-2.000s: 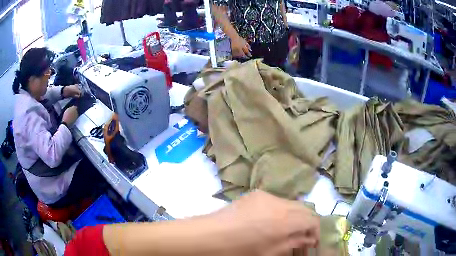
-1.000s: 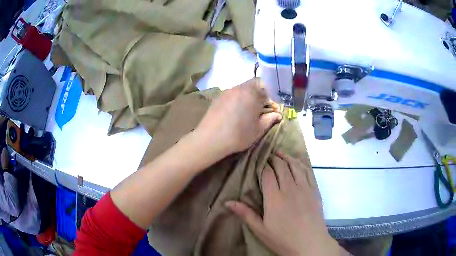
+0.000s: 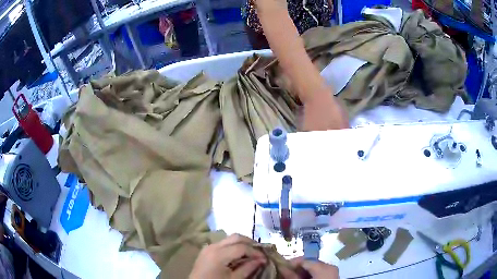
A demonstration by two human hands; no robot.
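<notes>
My left hand (image 3: 226,259), cut off by the bottom edge, grips a bunched part of the khaki cloth (image 3: 182,248) just left of and below the needle area. My right hand (image 3: 319,270) is at the bottom edge, mostly cut off, with its fingers against the same bunched cloth; its grip is unclear. The white JACK sewing machine (image 3: 338,169) stands to the right, its presser foot area not clearly visible. The cloth joins visually with the large khaki pile (image 3: 147,147) left of the machine.
Another person's arm (image 3: 299,65) reaches across the table behind the machine head. Gathered khaki bundle (image 3: 436,60) lies at the back right, a white sheet (image 3: 343,73) beside it. Khaki scraps (image 3: 398,246) and yellow-green scissors (image 3: 456,253) lie at right. A red bottle (image 3: 34,126) stands left.
The view has tilted up. My hands have left the needle area with the cloth and sit lower in the picture. The other person's arm now reaches over behind the machine.
</notes>
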